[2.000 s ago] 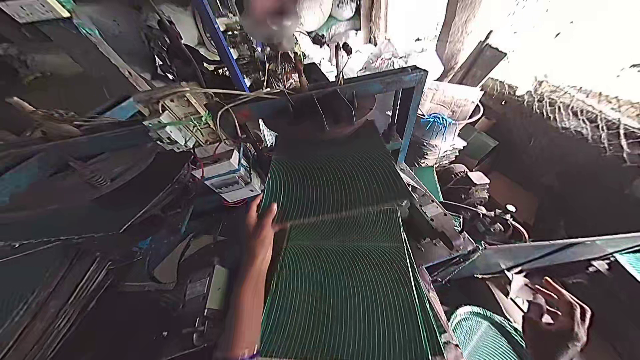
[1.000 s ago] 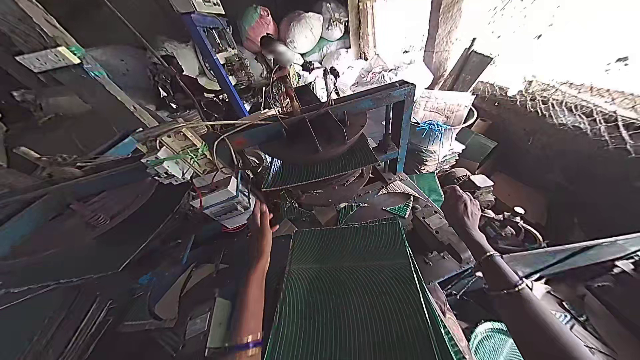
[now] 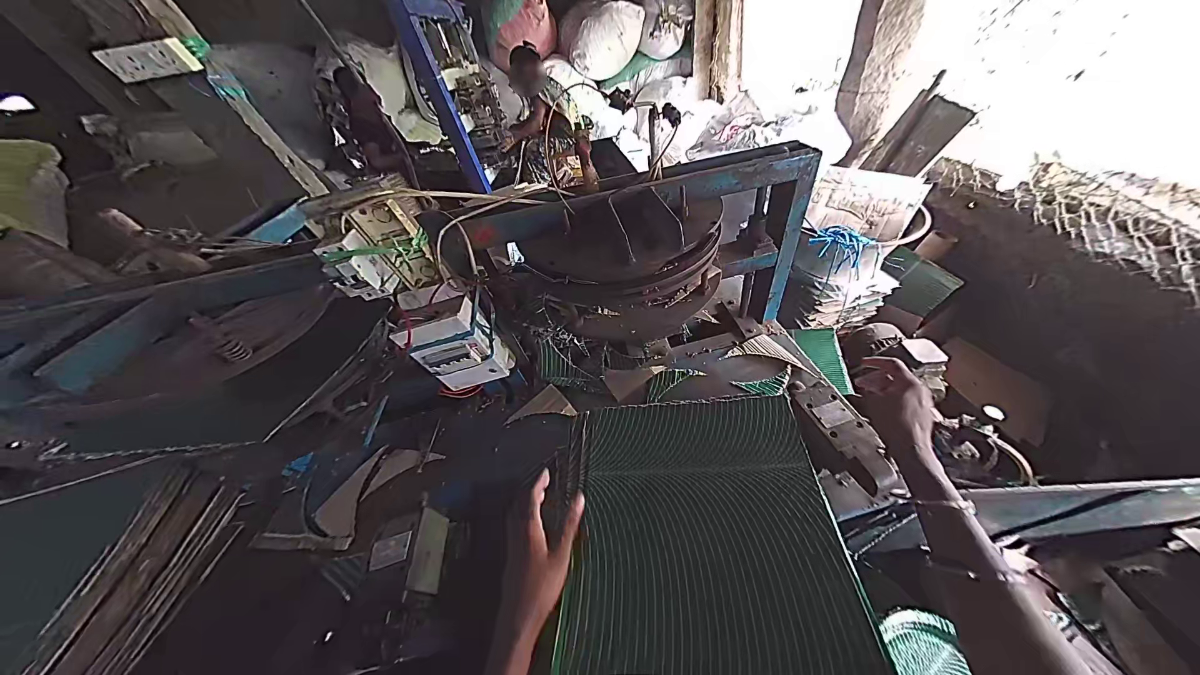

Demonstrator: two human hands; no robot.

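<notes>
A stack of dark green sheets with fine curved lines (image 3: 703, 544) lies at the lower middle. My left hand (image 3: 544, 553) rests along its left edge, thumb and fingers apart. My right hand (image 3: 895, 398) is raised to the right of the stack, near a metal machine bracket (image 3: 844, 422), its fingers curled; whether anything is between them cannot be told. Beyond the stack is a round metal press head (image 3: 628, 272) under a blue steel frame (image 3: 787, 216). Cut sheet scraps (image 3: 656, 380) lie below the press head, close to the far edge of the stack.
A white circuit breaker box with wires (image 3: 459, 352) hangs left of the press. A steel beam (image 3: 1078, 506) crosses at the right. Bundled sheets with blue twine (image 3: 844, 248) stand at the back right. A person (image 3: 553, 117) is beyond the frame, by filled sacks (image 3: 600, 37).
The sheet that reached into the press has left that spot, and the scraps there show. My right hand has come up from the lower right to beside the machine.
</notes>
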